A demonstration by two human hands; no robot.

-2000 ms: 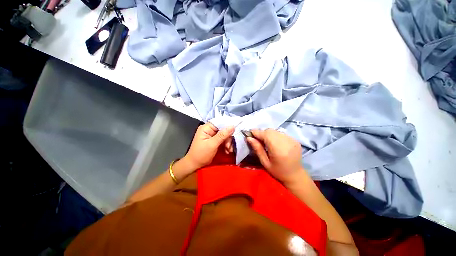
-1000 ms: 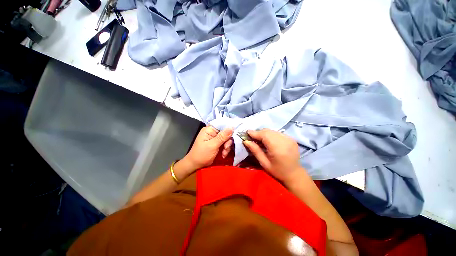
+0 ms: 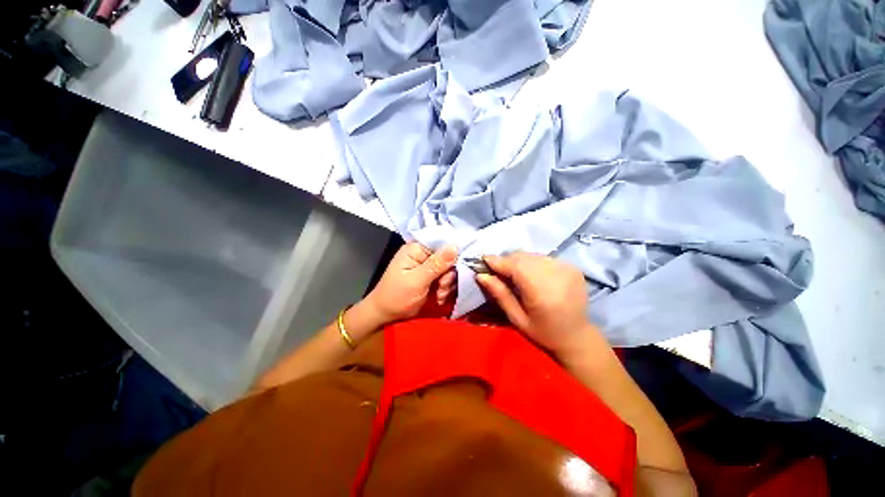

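A light grey-blue garment (image 3: 679,218) lies crumpled over the table and hangs over its front edge at the right. My left hand (image 3: 412,281) pinches a pale edge of it between thumb and fingers. My right hand (image 3: 539,291) holds small dark metallic thread snips (image 3: 476,264) at its fingertips, against the cloth just right of my left thumb. A pointed cloth end (image 3: 468,293) hangs between the two hands. The snips are mostly hidden by my fingers, and fine threads are too small to tell.
The white table (image 3: 718,58) bears more grey-blue cloth at the back (image 3: 398,44) and far right (image 3: 844,87). A black phone-like item (image 3: 202,68) and a black case (image 3: 226,85) lie at the left. A translucent bin (image 3: 175,252) stands below the table's left edge.
The snips have shifted slightly at my right fingertips and show less than one second ago. Both hands stay at the same cloth edge. The whole view has moved slightly.
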